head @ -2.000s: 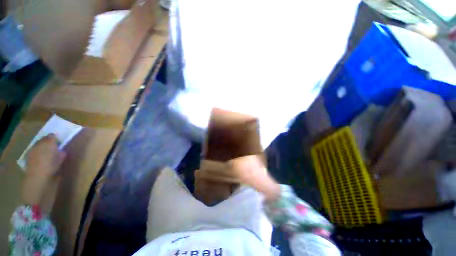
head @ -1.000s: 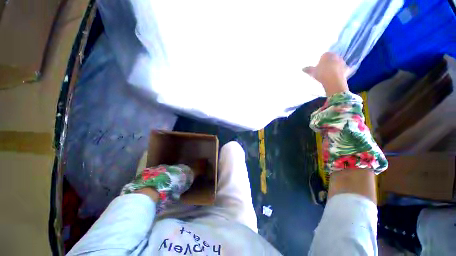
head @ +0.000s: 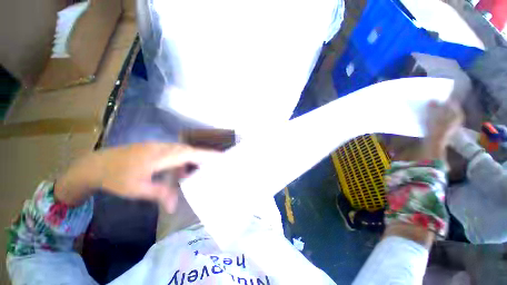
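A long white foam strip [head: 361,114] runs in a curve from the right side down across my lap. My right hand [head: 443,121], slightly blurred, grips its far right end, raised. My left hand [head: 130,170] is at the strip's near left edge, index finger stretched towards it and thumb apart; whether it grips the strip is unclear. A small brown carton [head: 208,138] shows only in part behind the strip and left fingers; its inside is hidden. The large glaring white foam bundle [head: 239,55] stands in front, with clear film at its edges.
A cardboard-covered table [head: 39,150] is at left, with an open pad carton [head: 64,75] holding white pads. At right are a yellow slotted crate [head: 361,167], blue bins [head: 383,47], and another person's sleeve [head: 486,178] at the far right.
My right hand has moved from the bundle's right edge out to the right, now pulling a strip taut in a curve. My left hand has come out of the carton, and the strip covers most of it.
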